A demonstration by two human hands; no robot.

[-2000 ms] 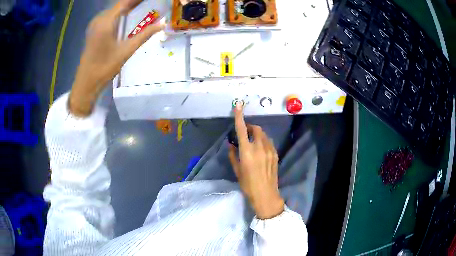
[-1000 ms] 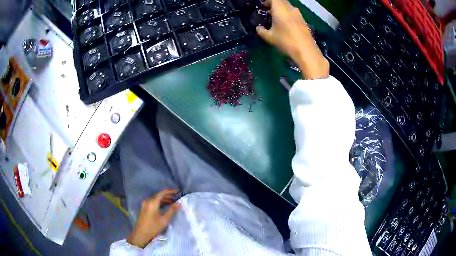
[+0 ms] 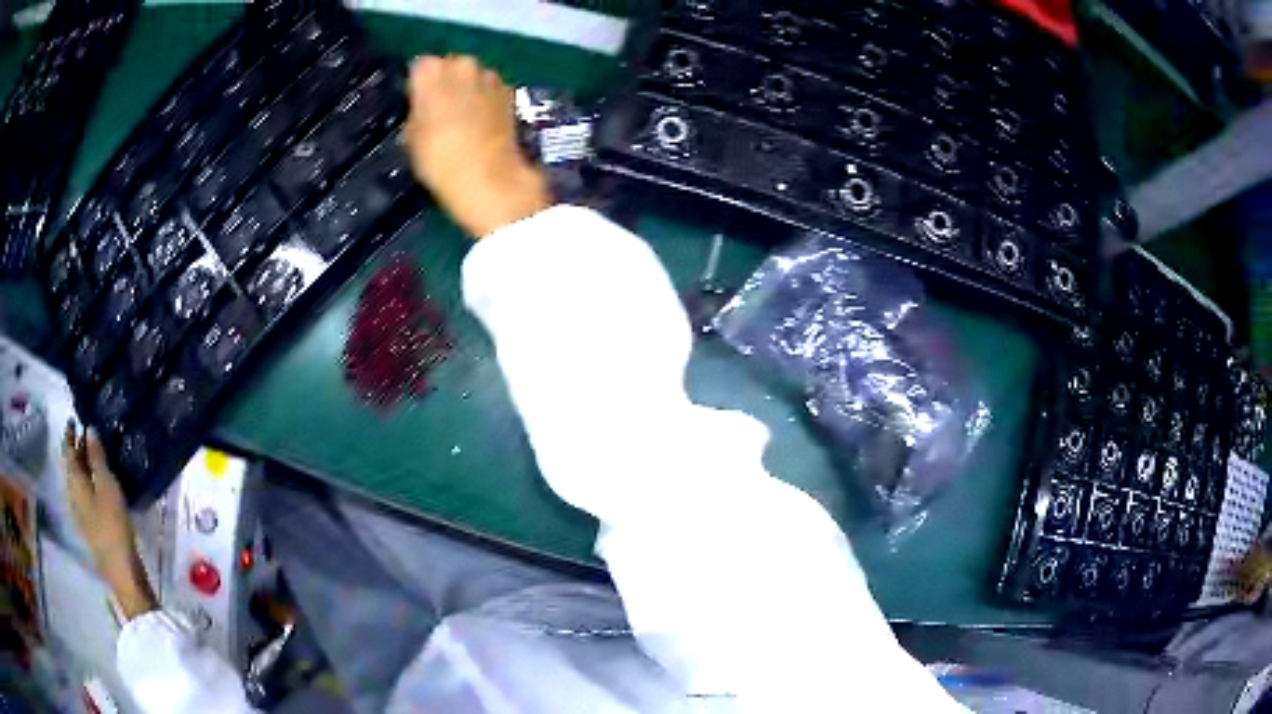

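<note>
A large glossy black blister tray (image 3: 209, 265) with square pockets, many with black parts in them, lies slanted at the left, over the edge of the green mat and the corner of the white machine table. My right hand (image 3: 467, 140) is at the tray's upper right end, fingers curled down and blurred. My left hand (image 3: 105, 516) is at the tray's lower left end, beside its edge, over the machine table. Whether either hand grips the tray or a part cannot be told. A pile of dark-red leaded components (image 3: 394, 335) lies on the mat by the tray's near edge.
A crinkled clear plastic bag (image 3: 865, 370) lies on the green mat (image 3: 488, 474). More black trays stand behind it (image 3: 837, 140) and at the right (image 3: 1130, 460). The machine's control panel (image 3: 207, 537) is at the lower left. Another person's arm (image 3: 1214, 168) shows at the right.
The view has turned right. My left hand has moved from near my lap to the tray's left end. My right hand remains near the tray's right end, its fingers now curled down.
</note>
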